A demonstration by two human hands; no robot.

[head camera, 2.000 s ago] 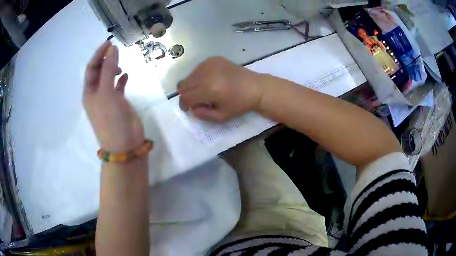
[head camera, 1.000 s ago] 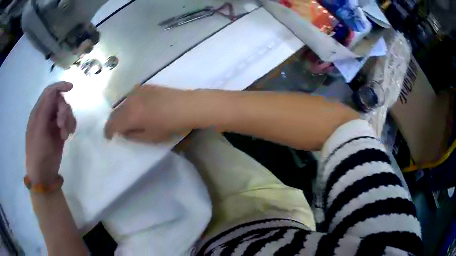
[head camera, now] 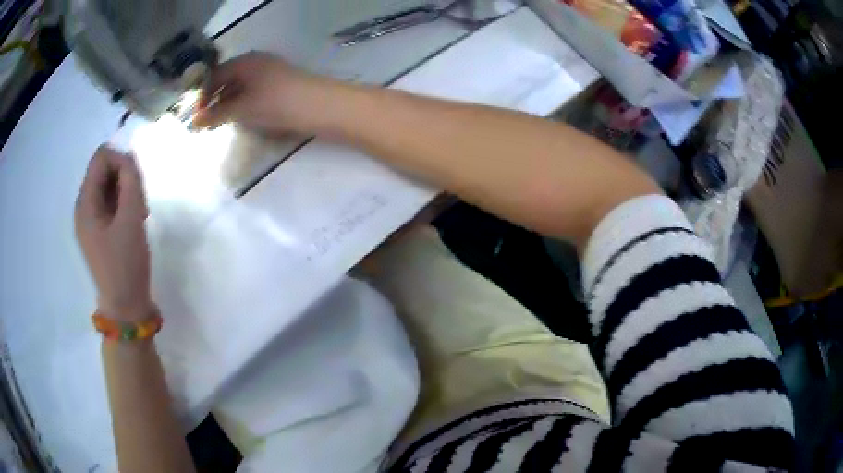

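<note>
White fabric (head camera: 323, 369) lies on the white table and hangs over its front edge onto my lap; it blends with the tabletop. The sewing machine head (head camera: 139, 51) is at the top left, with a bright lamp glare at the needle area. My right hand (head camera: 254, 92) is at the needle area, fingers bent against the small metal parts; glare hides what its fingertips touch. My left hand (head camera: 113, 194) is left of the glare with curled fingers, over the white surface; I cannot tell whether it pinches fabric.
Long metal scissors or tweezers (head camera: 388, 25) lie behind my right forearm. At the right are a box of colourful items (head camera: 638, 32), a jar or lidded bottle (head camera: 709, 173), plastic wrap and cardboard (head camera: 786, 203). Faint ruler markings show on the table front.
My right hand has moved from the cloth near the table's front up to the needle area. My left hand's fingers have curled in. The camera view has shifted since the first frame.
</note>
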